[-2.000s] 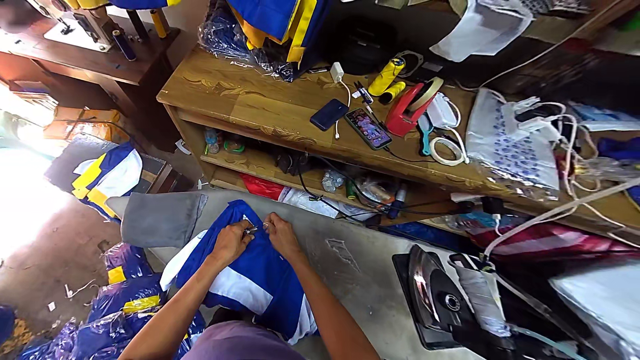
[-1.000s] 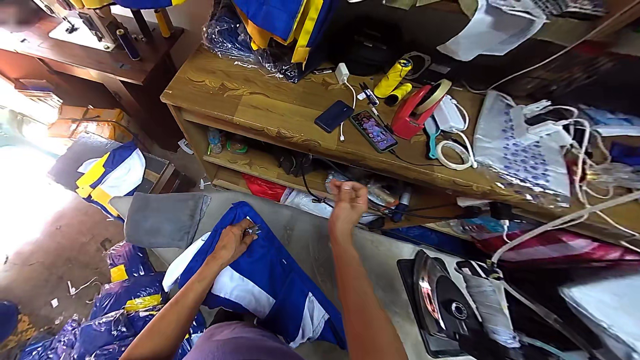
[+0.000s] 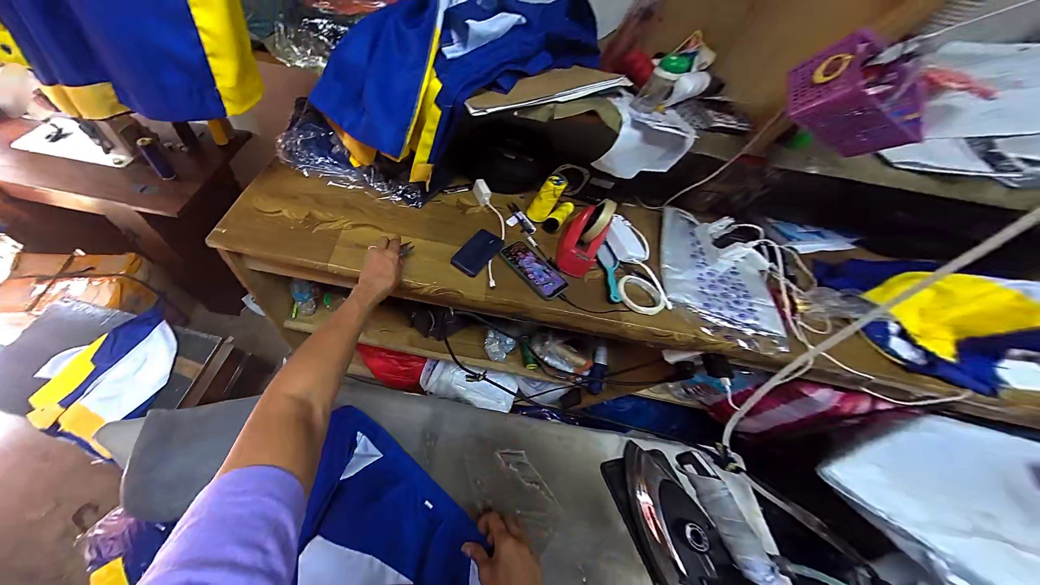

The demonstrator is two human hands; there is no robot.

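My left hand (image 3: 382,266) reaches out over the front of the wooden table (image 3: 301,236), its fingers closed around a small dark metal tool (image 3: 407,249), perhaps thread snips. Below, a blue and white garment (image 3: 390,496) lies on the grey ironing surface (image 3: 455,455). My right hand (image 3: 505,552) rests at the garment's right edge, fingers bent over the cloth; whether it pinches the cloth is unclear.
An electric iron (image 3: 670,520) stands at the right, its cord rising beside it. On the table lie a dark blue phone-sized item (image 3: 477,253), a lit smartphone (image 3: 534,270), a red tape dispenser (image 3: 583,240), yellow thread spools (image 3: 546,197) and white cables (image 3: 643,292).
My left hand has gone from the garment up to the wooden table with the small tool. My right hand, raised one second ago, is down at the garment's edge. The view has shifted.
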